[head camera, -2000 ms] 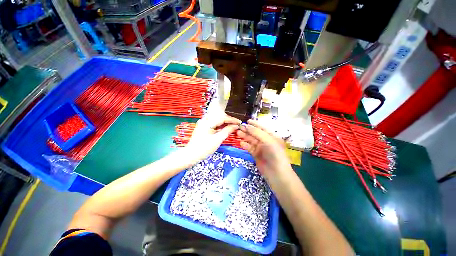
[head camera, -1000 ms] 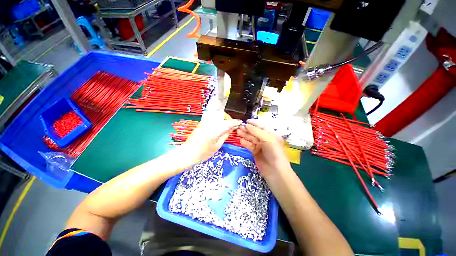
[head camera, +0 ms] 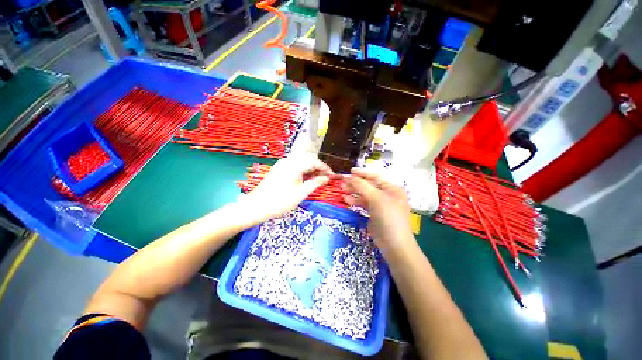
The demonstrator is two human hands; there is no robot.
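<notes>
My left hand [head camera: 290, 184] and my right hand [head camera: 384, 204] are bare and meet just below the dark die of the crimping press [head camera: 343, 126]. A short stretch of thin red wire [head camera: 341, 176] shows between the fingertips, which pinch it from both sides; the rest is hidden by the fingers. I cannot make out a terminal on it. The blue terminal tray [head camera: 299, 318] is below my hands, full of silvery pieces, with its bottom showing in the middle. A small bundle of red wires [head camera: 255, 177] lies behind my left hand.
A larger red wire bundle [head camera: 246, 121] lies left of the press. A looser red wire pile [head camera: 486, 211] lies right, near a red angular piece [head camera: 480, 133]. A large blue bin [head camera: 42, 218] at far left holds red wires and a small blue box [head camera: 112, 169]. A power strip [head camera: 556, 98] is at right.
My fingertips have drawn slightly apart, with the thin piece showing between them. My right hand has shifted a little right and down. The view has shifted slightly.
</notes>
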